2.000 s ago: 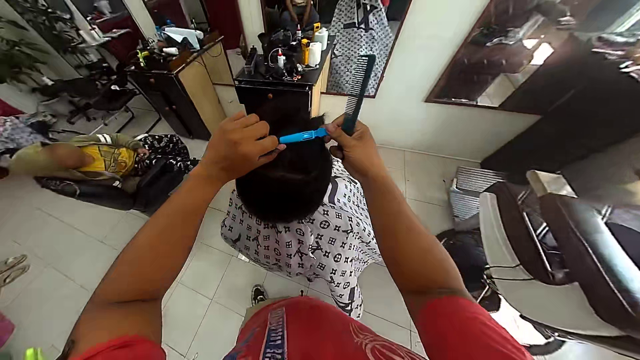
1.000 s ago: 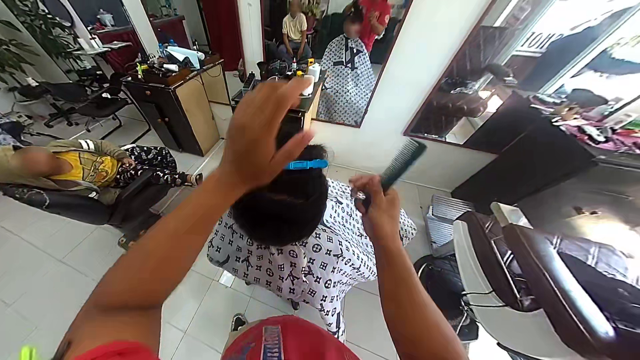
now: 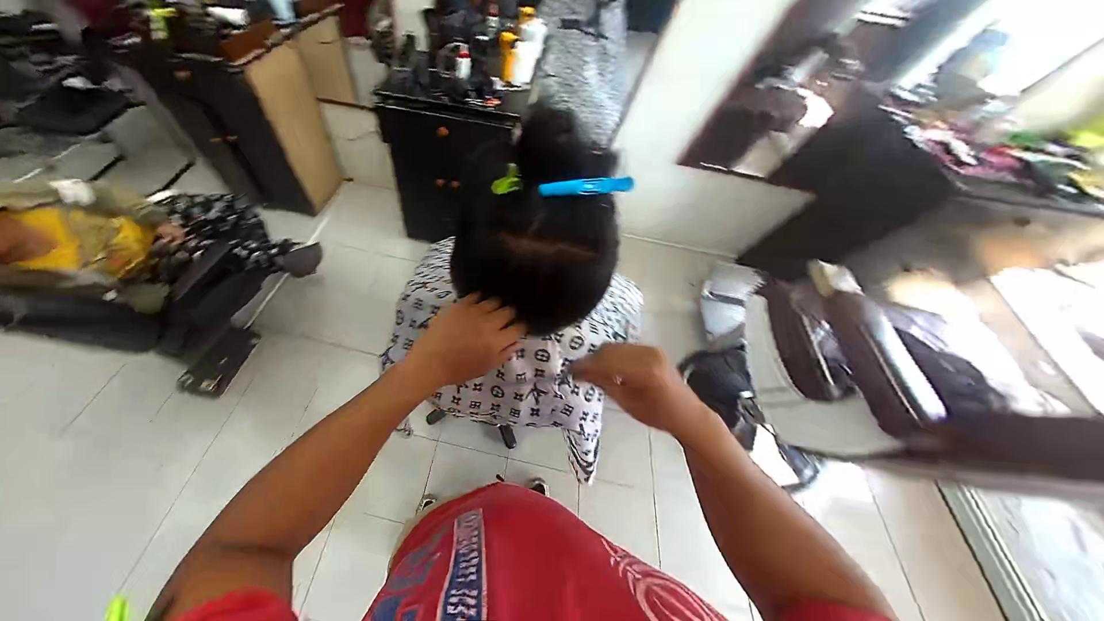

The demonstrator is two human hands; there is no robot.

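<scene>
In front of me sits a person whose dark hair has a visible parting at the back. A blue hair clip and a green hair clip sit high on the head. The person wears a white patterned salon cape. My left hand touches the lower left edge of the hair, fingers bent. Beside the cape, to the right of the head, my right hand is curled; blur hides whether the comb is in it.
A black cabinet with bottles stands beyond the head, below a mirror. A person in a yellow top sits at the left. Padded chair parts are at the right, beside a black bag-like object.
My left hand has come down from above the head to the lower hair. My right hand, which held a dark comb upright, has lowered beside the cape. The blue clip is out of my hands.
</scene>
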